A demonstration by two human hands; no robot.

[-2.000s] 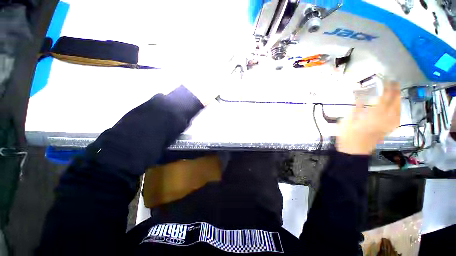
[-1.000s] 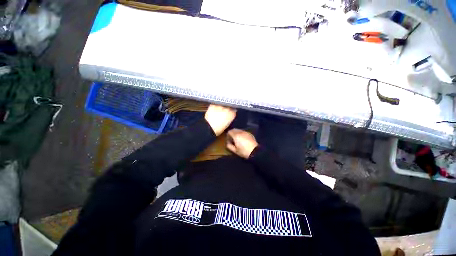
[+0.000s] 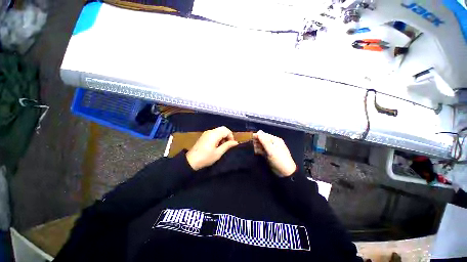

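My left hand (image 3: 211, 147) and my right hand (image 3: 274, 152) are close together over my lap, below the table's front edge. Fingertips of both hands pinch the upper edge of a tan piece (image 3: 243, 136) between them. More tan material (image 3: 183, 142) shows to the left of my left hand, on the lap. Dark fabric lies around and under the hands, and I cannot tell it well from the dark sleeves.
The white table (image 3: 179, 56) spans the top, with a sewing machine (image 3: 430, 30) at upper right. Orange snips (image 3: 370, 44), a small brown curved item (image 3: 384, 106) and dark cord lie on it. A dark-and-tan piece (image 3: 148, 5) is at top left. A blue basket (image 3: 110, 110) sits below the table.
The view has tilted from the table down to the lap. My right hand left the machine's right side for the lap. Both hands have since moved apart slightly, with a tan edge now between them.
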